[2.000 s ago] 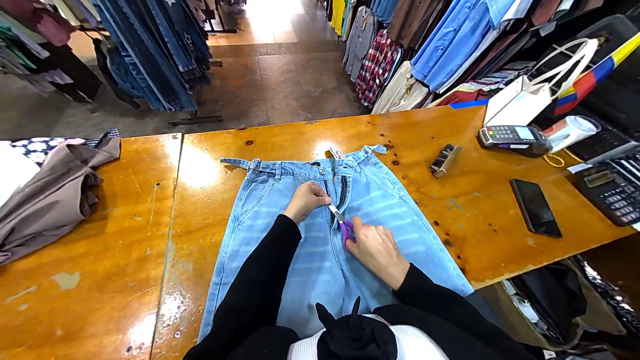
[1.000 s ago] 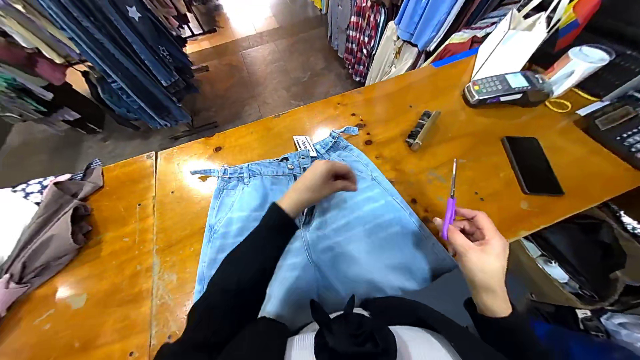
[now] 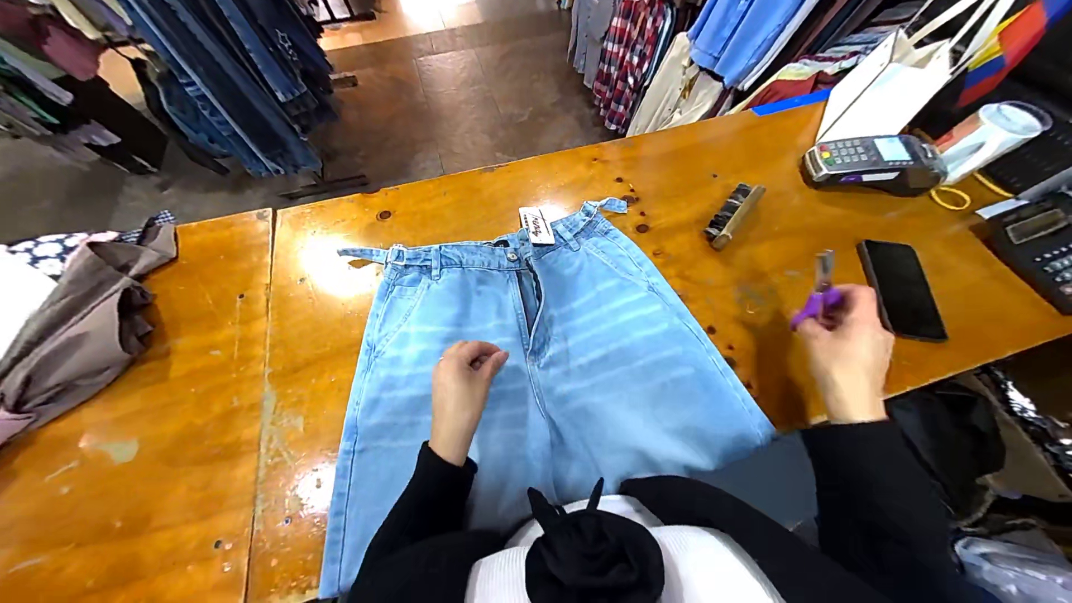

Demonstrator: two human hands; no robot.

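Light-blue jeans (image 3: 469, 310) lie front side up on the wooden counter (image 3: 318, 234), waistband away from me, with the fly partly open. A white tag (image 3: 537, 225) with writing rests at the waistband. Over the left part of the jeans is my left hand (image 3: 465, 377), fingertips drawn together; whether something small is between them cannot be made out. Purple-handled scissors (image 3: 816, 307) are in my right hand (image 3: 847, 356), blades pointing away from me, above the counter right of the jeans.
A black phone (image 3: 903, 289) lies right of the scissors. Beyond are a small brush-like item (image 3: 734, 216), a card terminal (image 3: 875, 161), a white paper bag (image 3: 888, 88) and a desk phone (image 3: 1038, 243). A brown garment (image 3: 92, 310) lies at the left. Clothes racks stand past the counter.
The scissors were at the fly two seconds ago; my right hand has carried them right, off the jeans. My left hand has left the fly and come down nearer me.
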